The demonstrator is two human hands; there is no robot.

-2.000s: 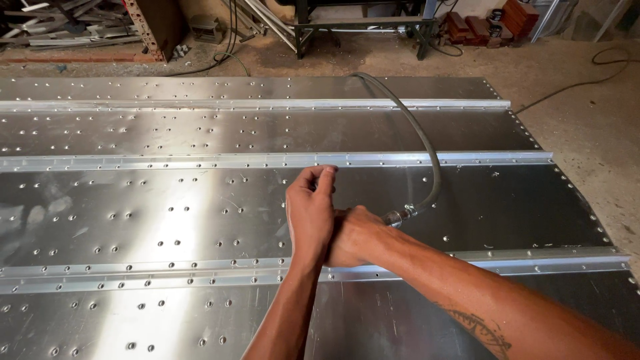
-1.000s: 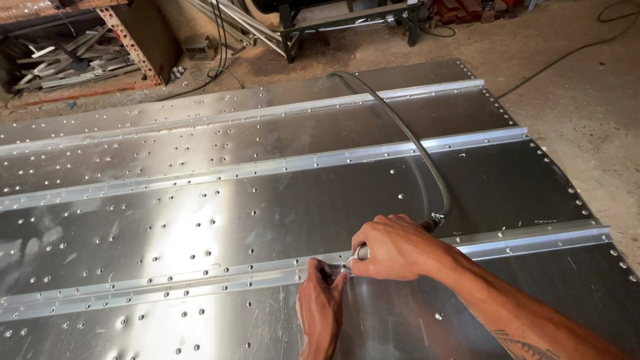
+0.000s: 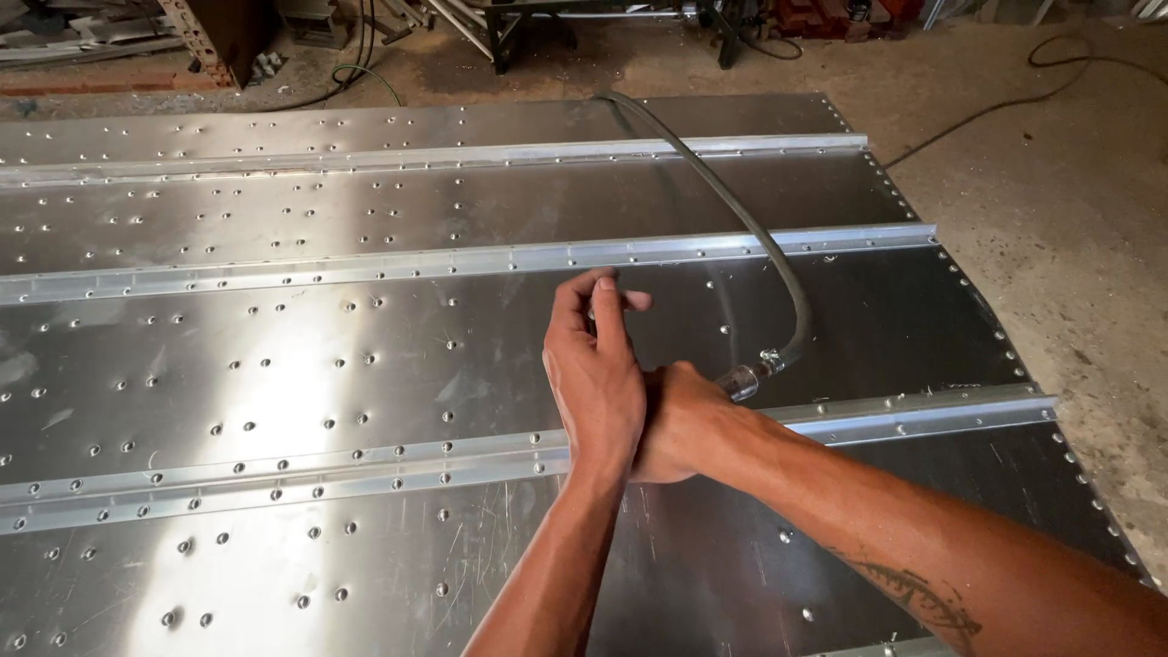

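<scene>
My right hand point(image 3: 680, 422) is closed around an air tool, mostly hidden by both hands; its metal end fitting point(image 3: 744, 381) shows beside the wrist. A grey air hose point(image 3: 765, 233) curves from that fitting across the sheet. In front of the right hand, my left hand point(image 3: 598, 365) is raised with its fingers bent; something small may be between them, but I cannot tell. Both hands are over a large riveted aluminium sheet point(image 3: 493, 365), close to the nearest full-length aluminium rib point(image 3: 493, 456). Rows of rivets dot the sheet and the ribs.
More aluminium ribs point(image 3: 547, 255) run across the sheet. The sheet's right edge point(image 3: 990, 319) borders the concrete floor point(image 3: 1095, 228), where a dark cable point(image 3: 967, 119) lies. A dark metal stand point(image 3: 611, 14) and a pile of metal offcuts point(image 3: 82, 36) are beyond the far edge.
One second ago my hands were lower, by the near rib, with part of the tool showing between them. Now they are farther up the sheet, with the left hand raised before the right.
</scene>
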